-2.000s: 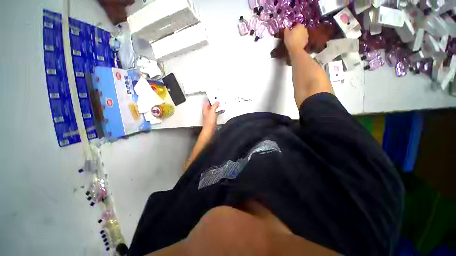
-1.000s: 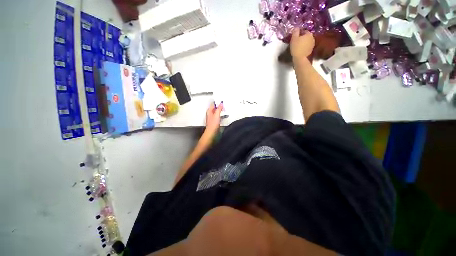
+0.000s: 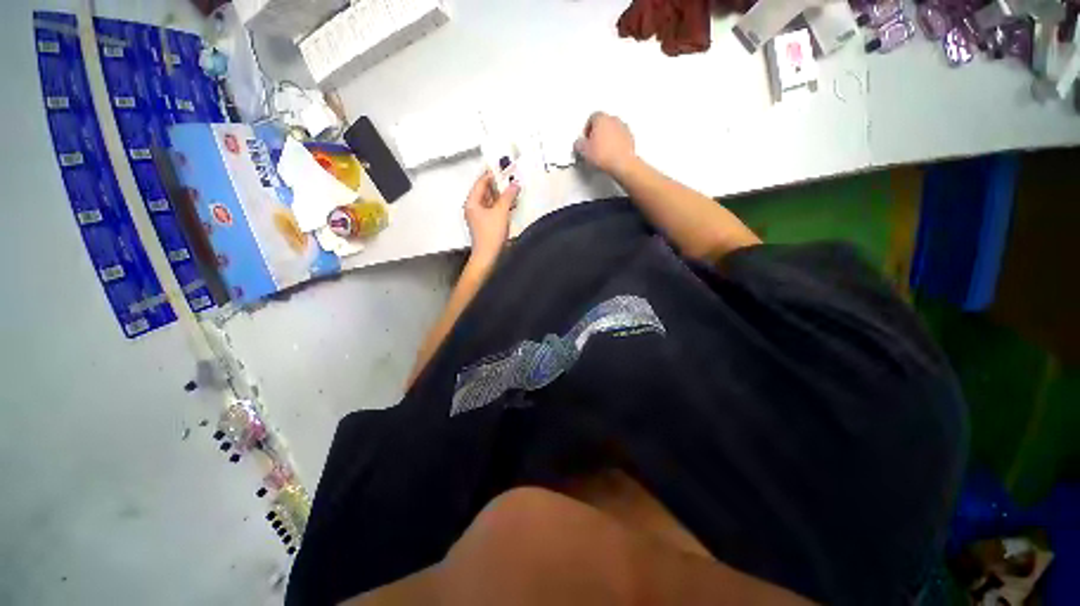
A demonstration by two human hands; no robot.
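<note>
My left hand (image 3: 488,211) is near the table's front edge, with finger and thumb around a small dark-capped bottle (image 3: 507,169); its details are blurred. My right hand (image 3: 608,143) is to its right over the table, fingers curled; whether it holds anything is hidden. Small thin marks or items lie between the hands, too blurred to name. A low row of white cartons (image 3: 438,139) lies left of my left hand. Loose white unit boxes (image 3: 795,64) and pink-purple bottles (image 3: 957,43) lie at the far right.
A dark red-brown cloth (image 3: 667,24) lies at the far side. Long white boxes (image 3: 374,38) stand far left. A black phone-like rectangle (image 3: 378,159), a yellow can (image 3: 359,218) and a light-blue carton (image 3: 227,211) are at left. Blue label strips (image 3: 83,178) lie beyond.
My right hand has left the bottle heap and come back beside my left hand. The view has shifted, so the heap is partly out of frame. My left hand stays near the table edge.
</note>
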